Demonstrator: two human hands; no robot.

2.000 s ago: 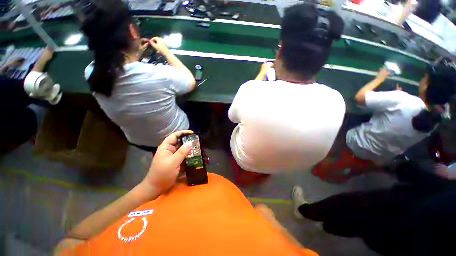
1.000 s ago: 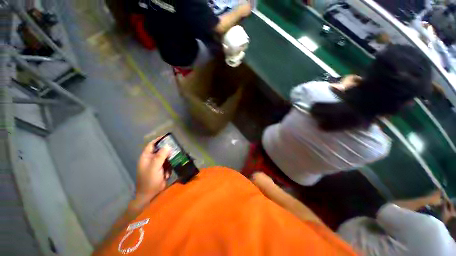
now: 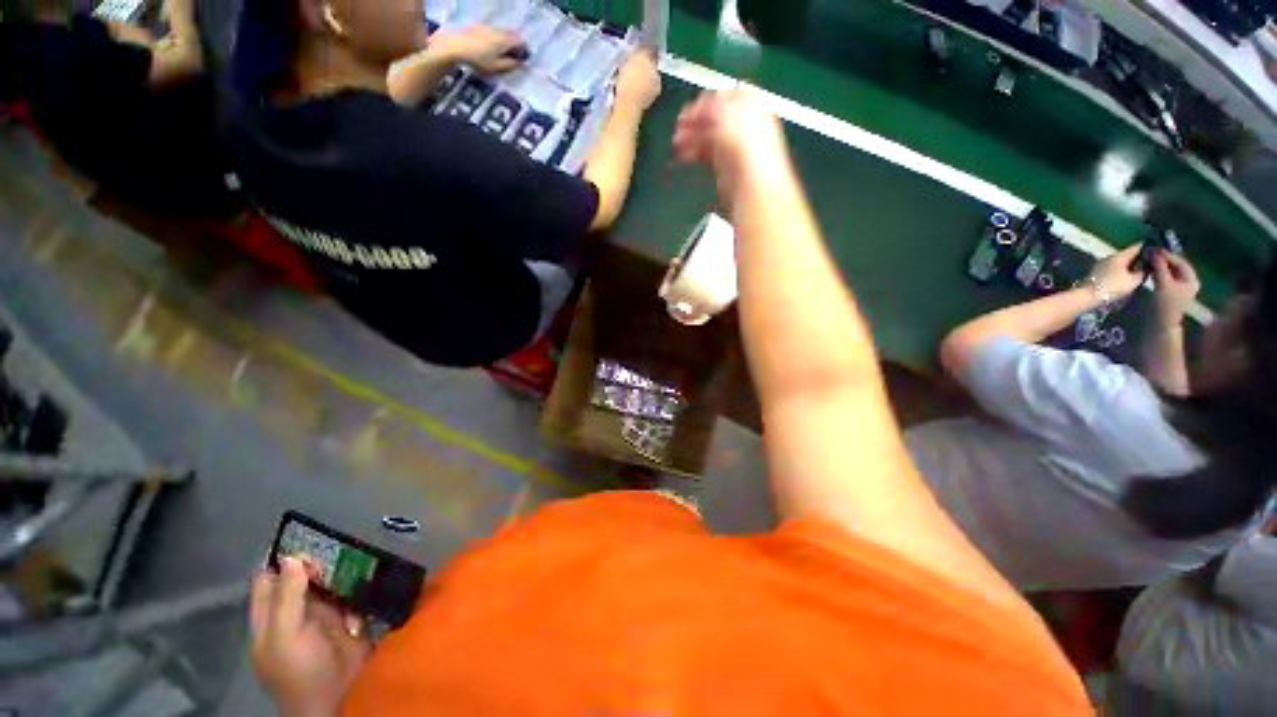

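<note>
My left hand (image 3: 301, 637) is at the lower left and grips a part-built handset (image 3: 346, 567) by its lower edge. The handset lies tilted, its open side up, showing a green board with a silvery part inside a black shell. My right arm is stretched forward over the green bench (image 3: 868, 224). My right hand (image 3: 721, 133) is above the bench's edge area, slightly blurred, fingers loosely bent and apart, with nothing visible in it.
A white rounded device (image 3: 705, 269) sits at the bench edge above an open cardboard box (image 3: 567, 399). A person in black (image 3: 406, 210) works at a tray of housings (image 3: 560, 70). A person in grey (image 3: 1092, 420) sits at right, near black parts. Metal frame at lower left.
The view has turned left along the line. My right arm has come into view and reaches forward. My left hand, still holding the handset, has moved lower and left in the picture.
</note>
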